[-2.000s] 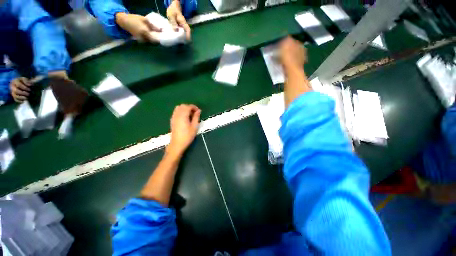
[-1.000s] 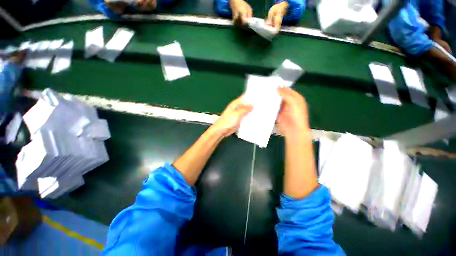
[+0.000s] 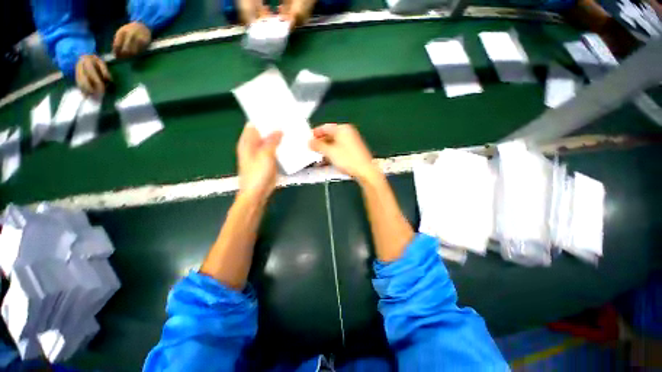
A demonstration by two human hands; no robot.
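A white folded leaflet [image 3: 274,116] is held tilted above the near edge of the green conveyor belt [image 3: 210,142]. My left hand [image 3: 258,156] grips its lower left side. My right hand [image 3: 342,149] has its fingers at the lower right corner, and the fingertips are partly hidden. Whether a clear sleeve is on the leaflet, I cannot tell. Another white piece [image 3: 311,89] lies on the belt just behind it. A pile of packed pieces [image 3: 512,203] stands on the ledge at the right. A leaflet stack [image 3: 58,276] stands at the far left.
A whitish side rail [image 3: 145,195] runs between belt and dark green ledge [image 3: 297,247]. Several white pieces [image 3: 454,67] lie on the belt at both sides. Workers' hands [image 3: 132,40] are across the belt; one pair holds a white piece [image 3: 267,36]. A slanting post [image 3: 595,91] crosses at right.
The view has shifted, so the piles and belt pieces sit elsewhere in the picture. The leaflet is now tilted the other way, and my right hand has moved down to its lower corner.
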